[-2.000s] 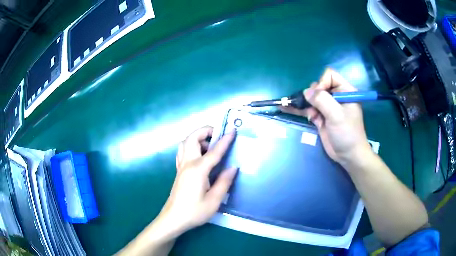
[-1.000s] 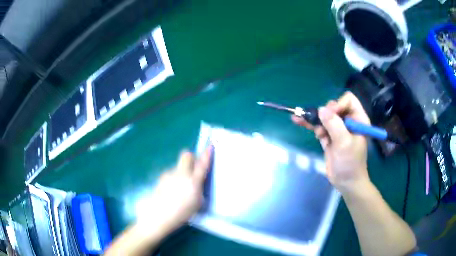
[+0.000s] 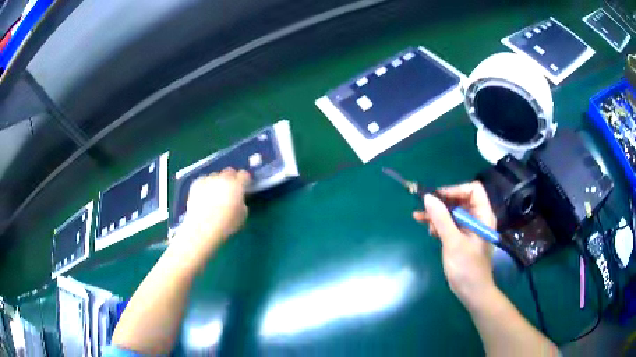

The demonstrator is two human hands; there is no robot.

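My left hand [image 3: 213, 202] is at a dark panel sheet [image 3: 266, 150] with a white border on the far left side of the bench. The hand covers the sheet's near part, and its fingertips are blurred and partly hidden, so its grip cannot be told. My right hand [image 3: 460, 233] holds the soldering iron [image 3: 475, 226] by its blue handle, with the metal tip pointing up and left in the air above the green bench top.
More panel sheets [image 3: 397, 87] with pale squares lie across the far side. The white fume hood [image 3: 519, 70], black holder [image 3: 512, 188] and black box [image 3: 573, 174] stand right. A blue parts bin [image 3: 594, 104] is far right, a sheet stack [image 3: 73, 317] lower left.
The panel sheet that lay in front of me is gone from there. My left hand has moved to the far side, at a sheet there. The view has shifted. My right hand still holds the iron.
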